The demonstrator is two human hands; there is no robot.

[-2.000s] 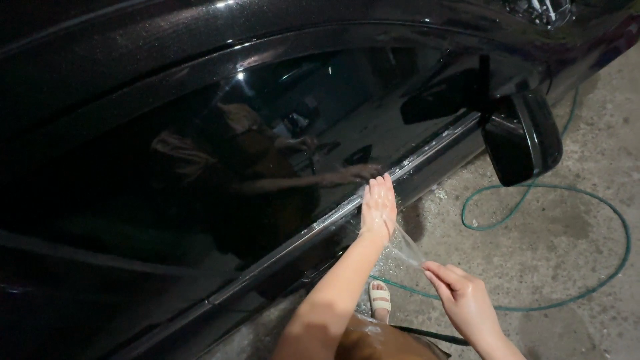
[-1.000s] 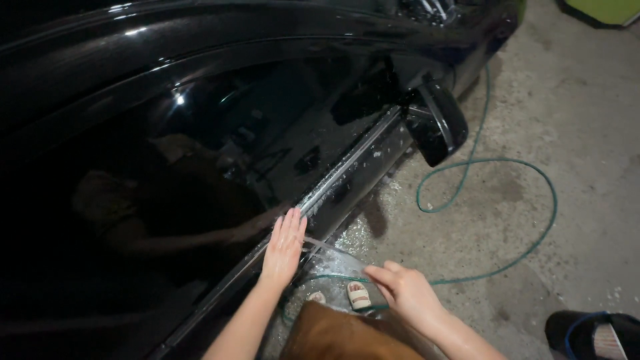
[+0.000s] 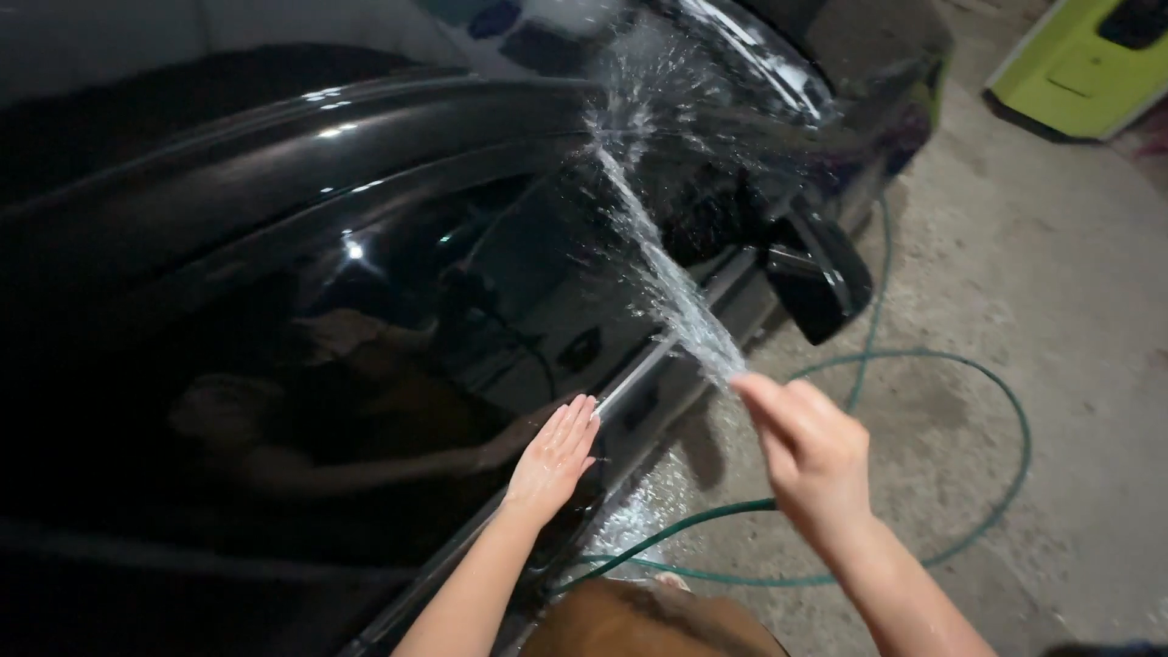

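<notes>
Flat against the lower edge of a black car's side window [image 3: 401, 301] lies my left hand [image 3: 555, 456], palm down on the trim with nothing gripped. My right hand [image 3: 812, 447], to its right, is closed around the end of a green garden hose [image 3: 721, 511]. Water [image 3: 671, 274] sprays from that hand up and to the left, splashing over the front part of the window and the pillar. The hose's mouth is hidden by my fingers. The black side mirror [image 3: 817, 269] stands out beyond the window trim [image 3: 639, 374].
Loops of the hose lie on the wet concrete floor [image 3: 1077, 365] at the right. A yellow-green object [image 3: 1077, 68] stands at the top right. The car's headlight or windshield area [image 3: 757, 55], its exact part unclear, shines at the top.
My right hand has risen, and the water now shoots forward onto the car, where before it ran down toward my left hand. My left hand stays on the window's lower edge.
</notes>
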